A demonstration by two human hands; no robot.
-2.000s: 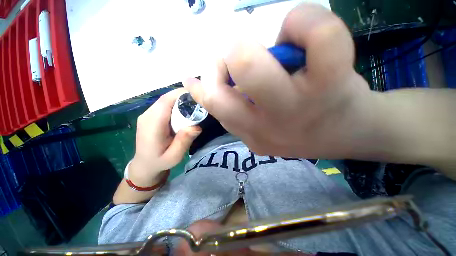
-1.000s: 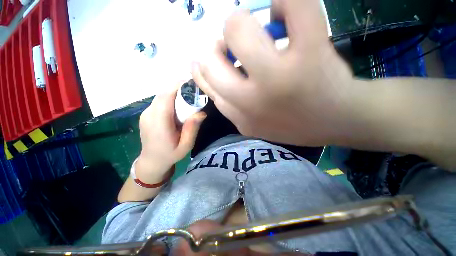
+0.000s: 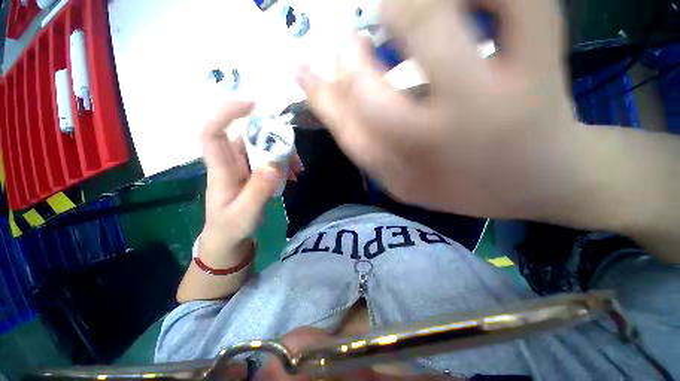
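Note:
My left hand (image 3: 237, 182) holds a white device housing (image 3: 270, 152) over the bench's front edge, its round open end facing up with dark and silvery parts inside. A small thin piece sticks out at the opening's right side. My right hand (image 3: 455, 111) is large and blurred at upper right, apart from the housing. Blue handles (image 3: 389, 55), likely those of side cutters, show between its fingers; the tool's tip cannot be made out.
Small subassemblies (image 3: 297, 22) lie on the white sheet (image 3: 164, 67), two more at its left (image 3: 224, 78) and back. The red slotted tray (image 3: 112, 141) at left holds slim white tubes (image 3: 79, 63). Blue crates (image 3: 71, 238) stand below. A gold bar (image 3: 447, 333) crosses low in view.
My right hand has moved away from the housing's opening, with the blue handles still in it. My left hand has tilted the housing and shifted slightly left; its fingers have spread somewhat.

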